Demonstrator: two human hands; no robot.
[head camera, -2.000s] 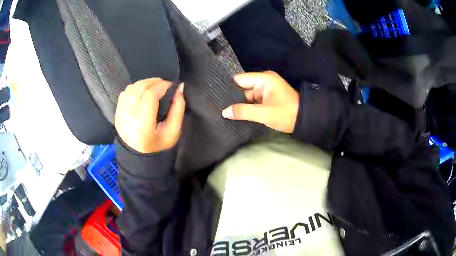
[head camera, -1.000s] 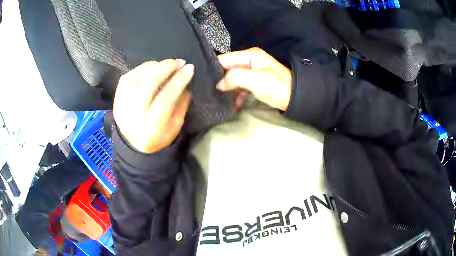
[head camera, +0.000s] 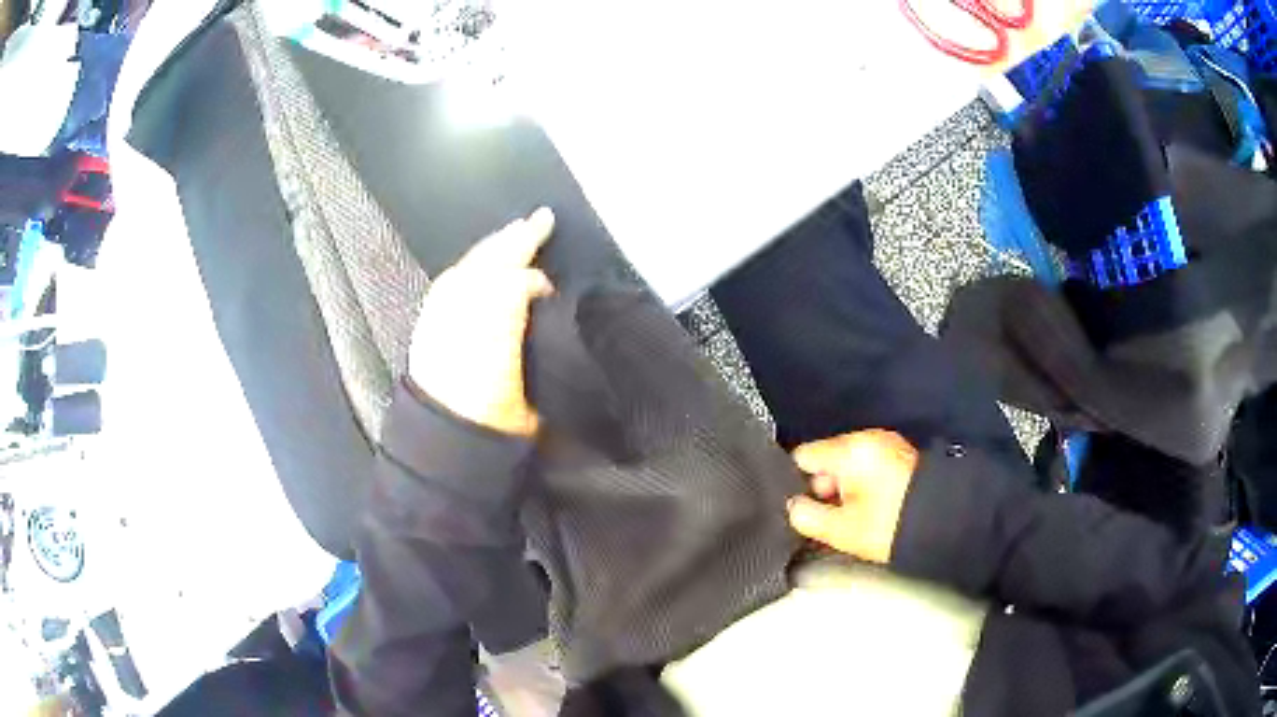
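Note:
A large garment piece (head camera: 658, 462) of dark fabric lies over the white table and hangs down onto my lap, with ribbed dark grey face showing at my lap. A plain black panel (head camera: 238, 266) joined to a grey herringbone strip (head camera: 350, 252) lies at the left. My left hand (head camera: 476, 329) rests on the fabric near the middle, its fingertips apart and nothing seen pinched in them. My right hand (head camera: 852, 493) pinches the right edge of the ribbed part between thumb and fingers, close to my lap.
The white table (head camera: 728, 126) has its corner near my legs. Red scissor handles (head camera: 973, 21) lie at its far right. A blue crate (head camera: 1141, 245) and dark fabric pieces (head camera: 1120, 364) are at the right. Part of the machine (head camera: 420, 28) shows at the top.
My hands have moved apart; the right has gone down and right along the fabric edge. The ribbed face is spread out again. The view has shifted, showing more table and the scissors.

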